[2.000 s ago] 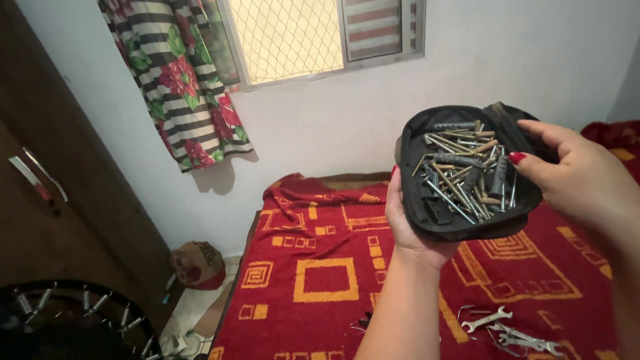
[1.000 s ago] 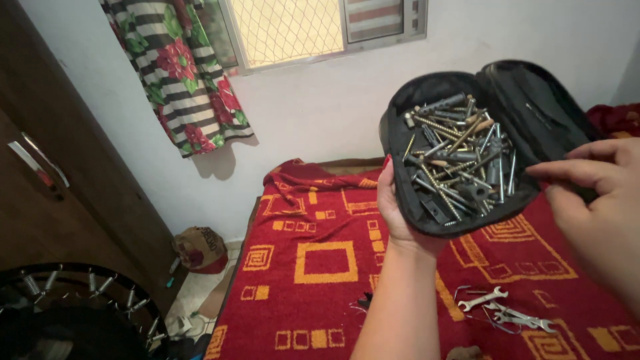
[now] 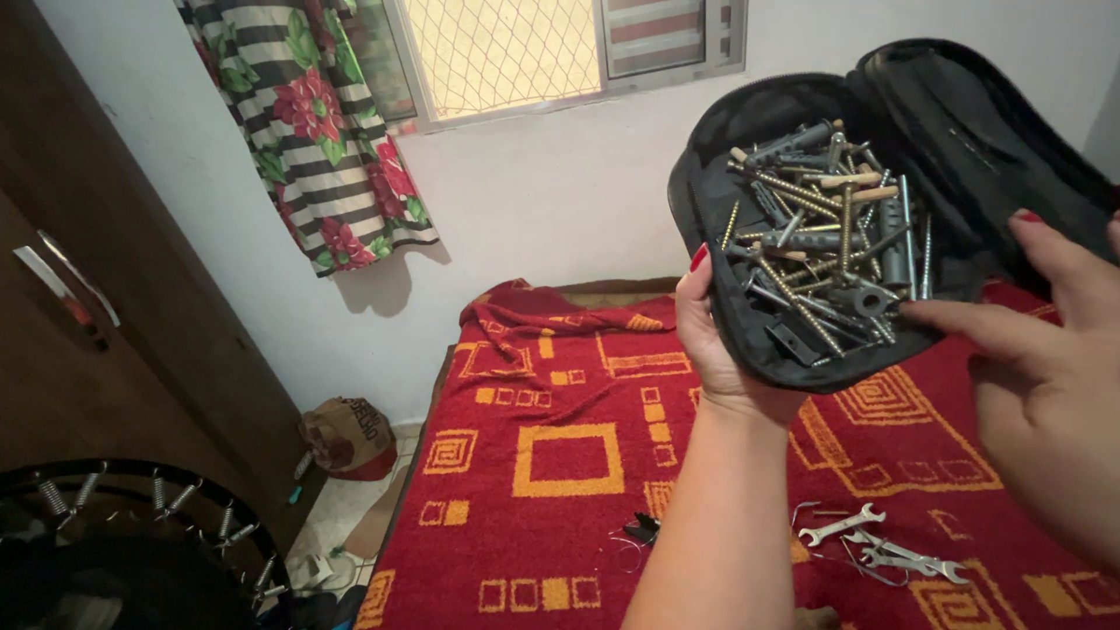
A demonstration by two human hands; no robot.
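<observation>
My left hand (image 3: 726, 350) holds a black zippered fabric case (image 3: 761, 359) from below at its left side, thumb on the rim. The case lies unzipped, its lid (image 3: 989, 140) folded out to the right. Inside is a heap of long brass-coloured screws (image 3: 801, 306), grey plastic wall plugs (image 3: 892, 241), wooden dowels (image 3: 862, 194) and silvery screws. A dark fitting with a round hole (image 3: 870, 301) lies near the front. My right hand (image 3: 1041, 350) is at the case's right side, fingers spread, the index fingertip at the edge of the heap; it grips nothing that I can see.
Below the case is a bed with a red and orange patterned blanket (image 3: 560, 385). Several open-end wrenches (image 3: 910, 551) and a small black item (image 3: 643, 528) lie on it. At left stand a spring-edged mini trampoline (image 3: 157, 490), a brown wardrobe (image 3: 114, 350) and a paper bag (image 3: 350, 437) on the floor.
Two seconds ago my right hand was at the case's rim by the folded lid. The lid has since swung farther out to the right, and the right hand now reaches to the heap's edge.
</observation>
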